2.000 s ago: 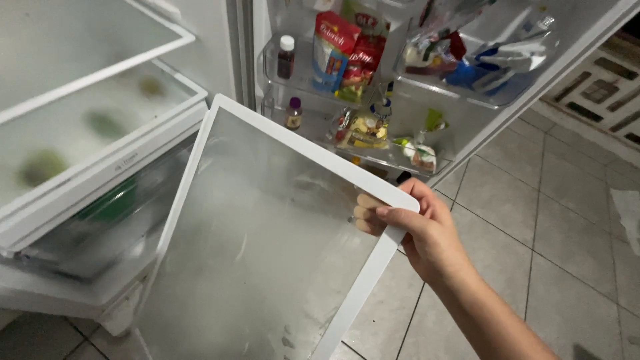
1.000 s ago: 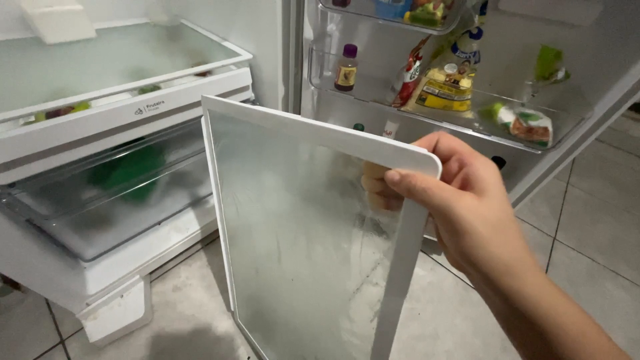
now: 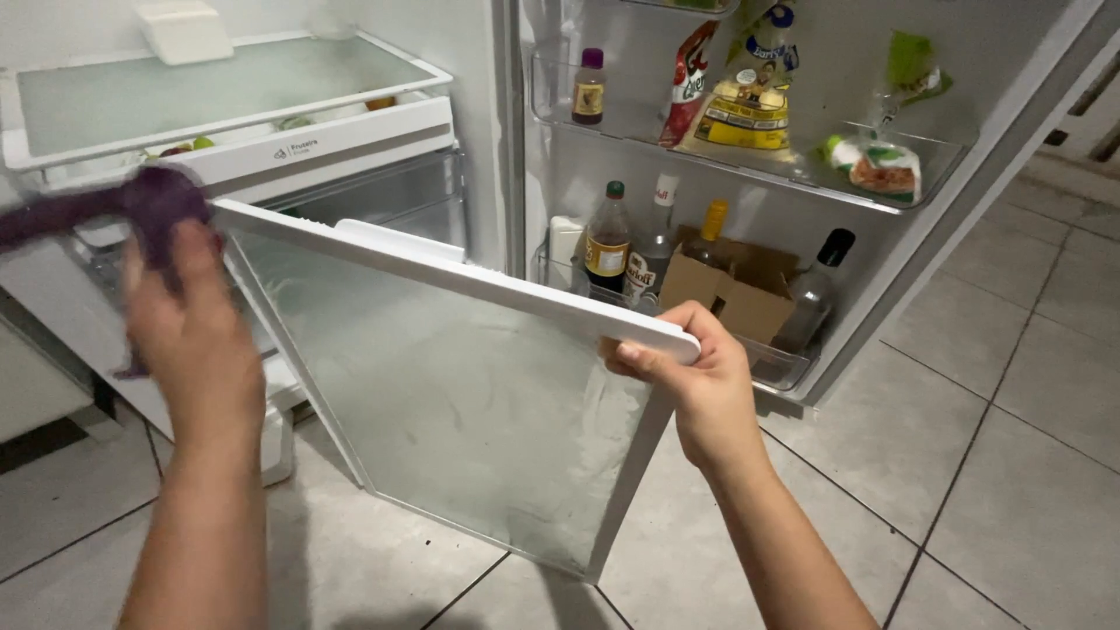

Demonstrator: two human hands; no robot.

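Upright above the floor stands a glass refrigerator shelf (image 3: 455,402) with a white frame, its pane smeared and misted. My right hand (image 3: 700,376) grips its upper right corner, thumb on the near side. At the left my left hand (image 3: 192,324), blurred, holds a dark purple cloth (image 3: 166,210) beside the shelf's upper left corner. Whether the cloth touches the frame I cannot tell. The shelf's lower edge is close to the floor; contact there is unclear.
Behind is the open refrigerator, with a fruit drawer (image 3: 350,144) under another glass shelf (image 3: 219,87). On the right, the open door's racks hold a purple-capped bottle (image 3: 589,87), food bags (image 3: 744,114), several bottles and a cardboard box (image 3: 731,289). Tiled floor (image 3: 875,455) lies below.
My left hand has come into view at the left with the purple cloth. My right hand still holds the shelf's corner. The view has shifted, showing the door's lower rack.
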